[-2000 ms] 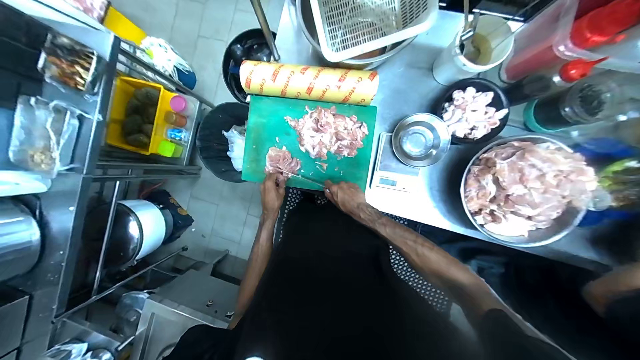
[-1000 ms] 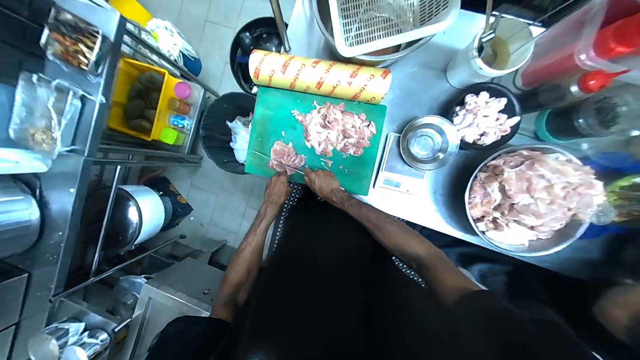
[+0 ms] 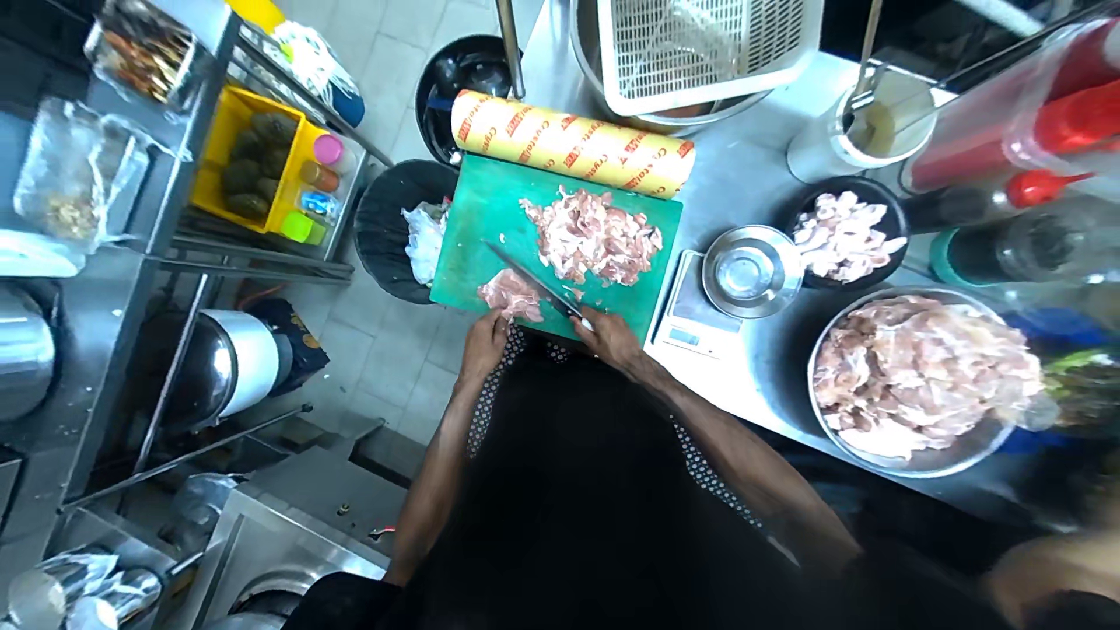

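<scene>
My right hand is closed on the handle of a kitchen knife, whose blade points up and left over a green cutting board. At the board's near edge my left hand grips the lower edge of a piece of raw meat; the blade lies just above and right of that piece. A heap of cut raw meat rests on the upper right of the board. Along the board's far edge lies a yellow printed roll.
Right of the board stand a kitchen scale under a steel bowl, a black bowl of pale meat pieces and a large steel bowl of raw meat. A lined black bin is left of the board.
The knife has swung from lying low across the meat piece to slanting up and left above it. My left hand remains at the piece.
</scene>
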